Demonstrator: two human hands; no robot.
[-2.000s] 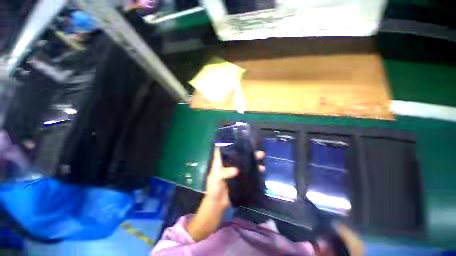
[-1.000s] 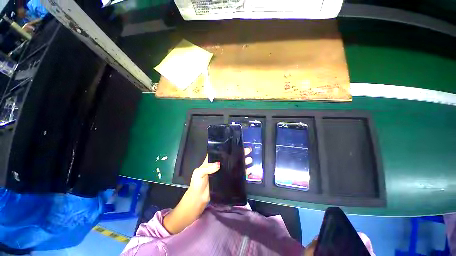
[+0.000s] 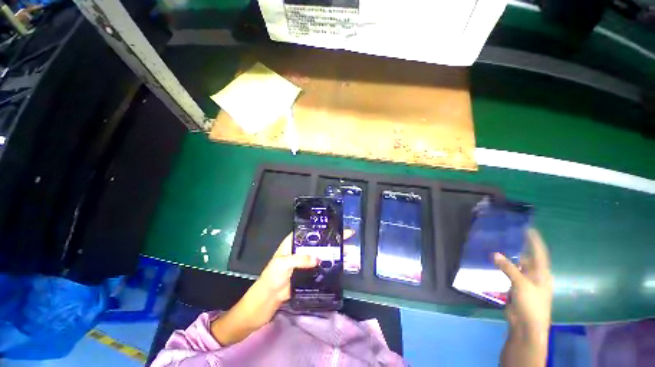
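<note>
My left hand holds an upright black smartphone, its screen lit with white marks, in front of the tray. My right hand holds another smartphone, tilted, over the right end of the black phone tray. That phone's screen looks bluish with a white glare at the bottom. Two more smartphones lie in middle slots: one in full view, the other partly hidden behind the left-hand phone and fingers. The left slot is empty.
A wooden board lies behind the tray with yellow paper and a thin white stick at its left. A white printed sheet hangs above. A metal post and dark material stand left.
My right hand has brought its phone up from below the bench edge to the tray's right end. The left-hand phone's screen, dark before, now shows white content.
</note>
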